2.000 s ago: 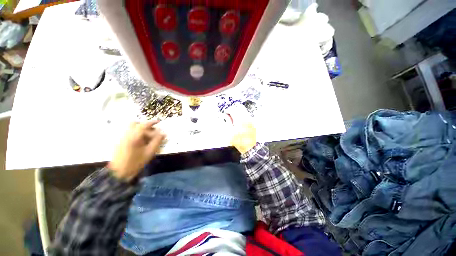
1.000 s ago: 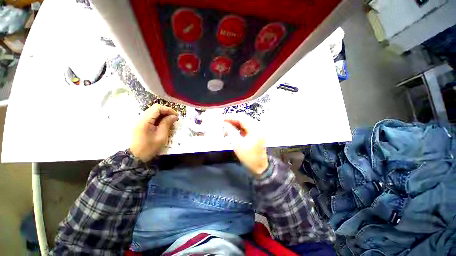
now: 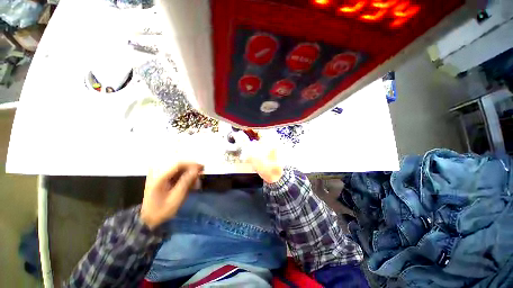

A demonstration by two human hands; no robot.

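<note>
The machine head (image 3: 281, 73), white with a red front panel, fills the upper middle. My right hand (image 3: 263, 157) is at its working point, overexposed, with fingertips near the small dark die parts (image 3: 232, 136); whether it holds a piece cannot be told. My left hand (image 3: 169, 191) is blurred over the table's front edge, fingers bent together; nothing shows clearly in it. A pile of brassy button caps (image 3: 193, 122) lies left of the working point, small bluish pieces (image 3: 290, 134) right of it. A blue denim garment (image 3: 216, 239) lies across my lap.
The white table (image 3: 73, 135) bears dark-handled snips (image 3: 108, 89), a pale round dish (image 3: 140, 112) and a glittery plastic bag (image 3: 160, 84) at left. A short black stick (image 3: 337, 110) lies at right. A big denim heap (image 3: 439, 219) is right of the table. A pale bin rim (image 3: 44, 230) stands at lower left.
My left hand has dropped from beside the brassy pile to the table's front edge. My right hand has moved left to the working point. The view has shifted, and glowing digits now show on the machine.
</note>
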